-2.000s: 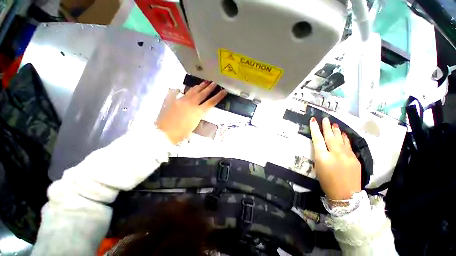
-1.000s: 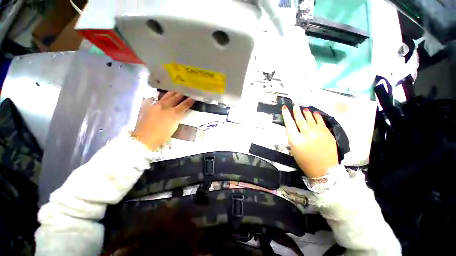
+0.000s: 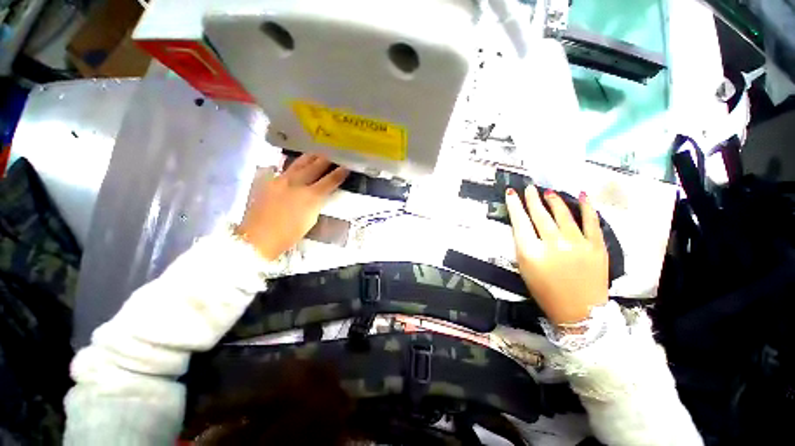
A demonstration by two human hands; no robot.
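Note:
A dark camouflage strap [image 3: 378,185] lies across the white bed under the front of the machine head [image 3: 340,83]. My left hand [image 3: 288,207] rests flat with its fingertips on the strap's left part, at the head's lower left edge. My right hand [image 3: 562,253] lies flat, fingers slightly spread, on the strap's curved padded right end [image 3: 614,253]. The strap's middle shows a bright gap below the head; what lies there cannot be told. Neither hand is closed around anything.
Two camouflage shoulder straps with buckles [image 3: 372,286] lie nearest me, with a black webbing end [image 3: 481,269] beside them. A metal side table [image 3: 157,200] is at left, with camouflage fabric [image 3: 35,261] beyond. A black strap pile [image 3: 732,296] is at right.
The view has shifted, so the machine head sits further left in the picture than two seconds ago. Both hands stay on the same strap in nearly the same places.

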